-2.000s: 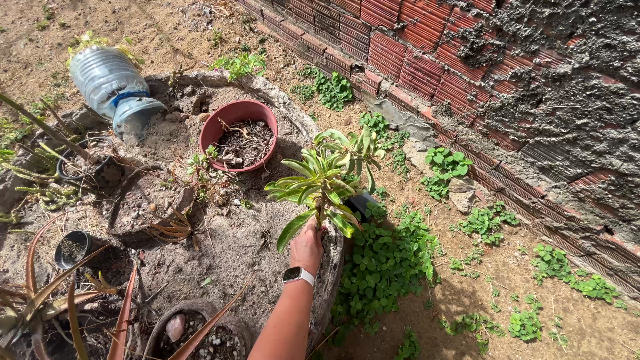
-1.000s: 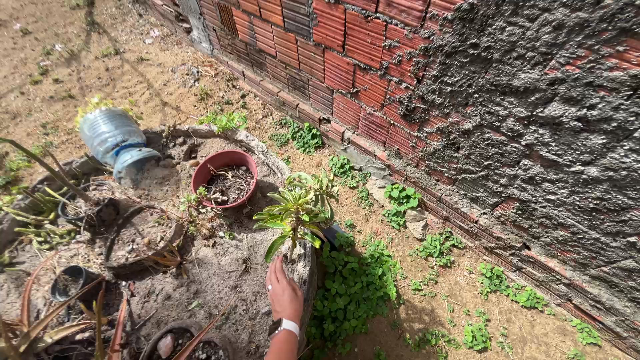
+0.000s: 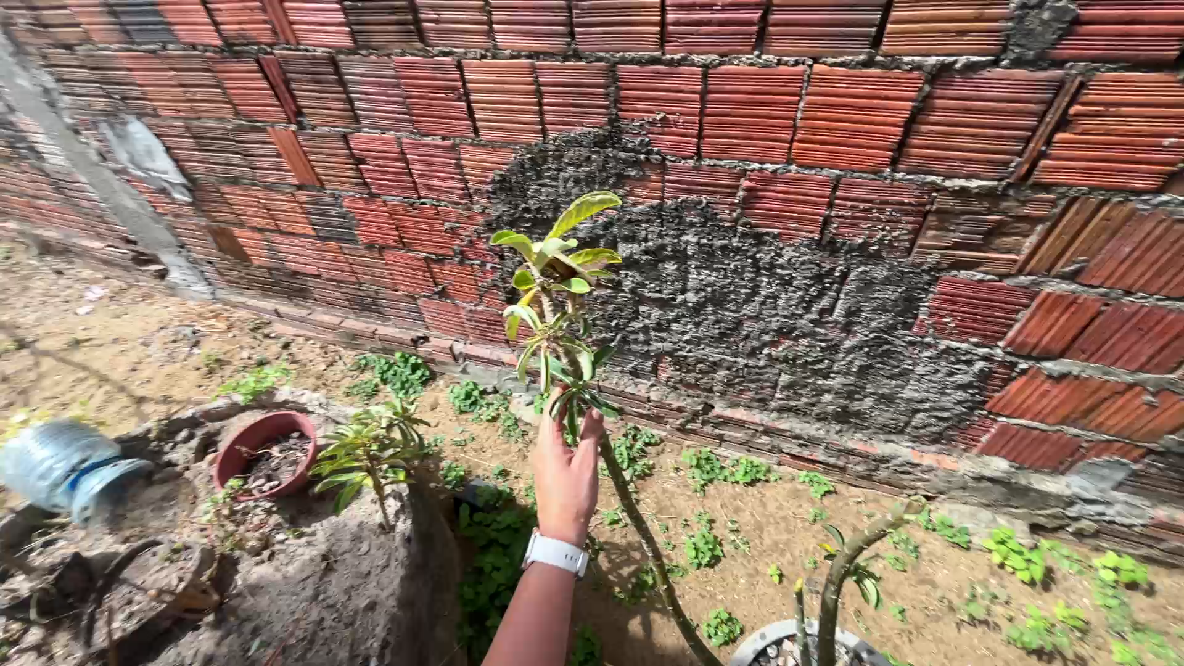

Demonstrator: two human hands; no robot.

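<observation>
My left hand (image 3: 567, 462), with a white-banded watch (image 3: 556, 553) on its wrist, reaches up from the bottom middle. Its thumb and fingers close around the leafy stem of a tall plant (image 3: 575, 365), just below the upper leaves. The bare lower stem (image 3: 652, 546) curves down to the right, beside a round pot (image 3: 772, 638) with thicker stems. My right hand is out of view. To the left of my wrist, a smaller leafy plant (image 3: 372, 453) grows at the edge of the raised, soil-filled bed (image 3: 342, 592).
A wall of red hollow clay bricks (image 3: 860, 111), partly smeared with grey mortar (image 3: 768, 314), stands behind the plant. At left are a reddish plastic pot (image 3: 264, 455) and a cut blue plastic bottle (image 3: 69, 467). Low green weeds (image 3: 703, 546) grow on the sandy ground.
My left hand has left the smaller plant at the bed's edge, where it was two seconds ago, and is now at the taller one. The view has swung up and right toward the wall.
</observation>
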